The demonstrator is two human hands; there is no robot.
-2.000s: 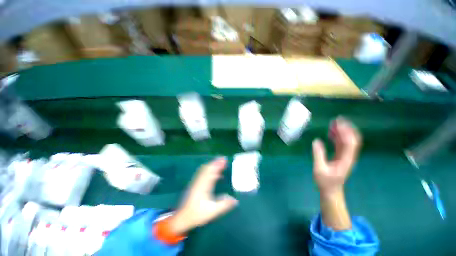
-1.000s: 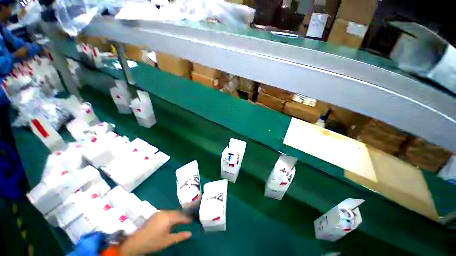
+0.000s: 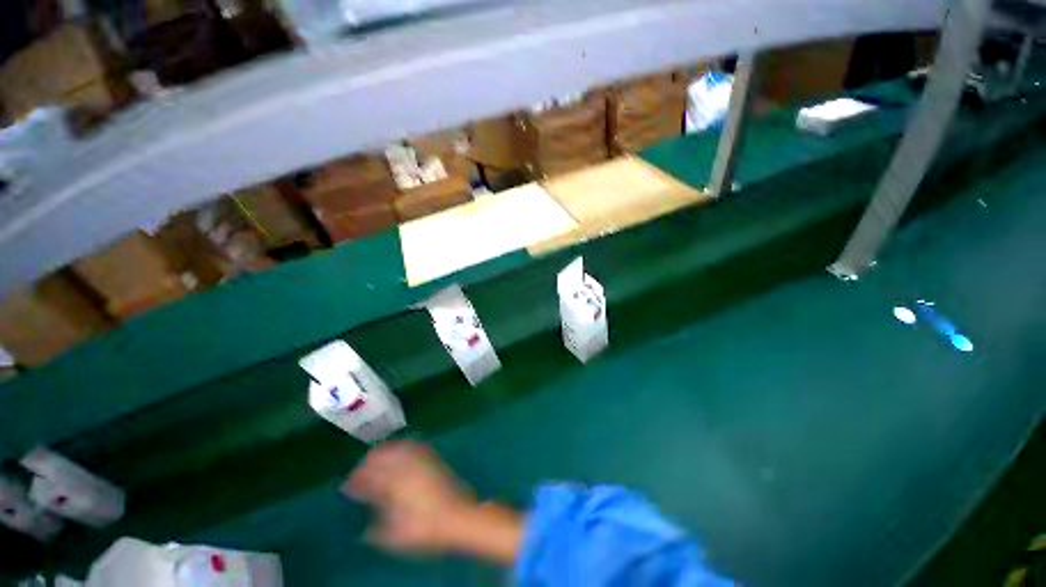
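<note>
My right hand (image 3: 413,499) reaches in from the lower right in a blue sleeve, blurred, with fingers curled; no object shows in it, but its palm side is hidden. Just beyond its fingers an open white carton (image 3: 358,396) stands on the conveyor belt (image 3: 212,459), flap up, contents showing. A second carton (image 3: 465,335) and a third open carton (image 3: 584,312) stand farther right along the belt. My left hand is not in view.
More white cartons show at the left edge (image 3: 75,491) and bottom left (image 3: 218,568). Blue and white small pieces (image 3: 941,326) lie on the green bench (image 3: 688,424). A grey shelf (image 3: 459,80) crosses above; its posts (image 3: 906,161) stand at right. Flat sheets (image 3: 488,233) lie behind.
The view has swung right, so most grouped cartons have left the picture. My left hand has left view, and my right hand now shows near the open carton.
</note>
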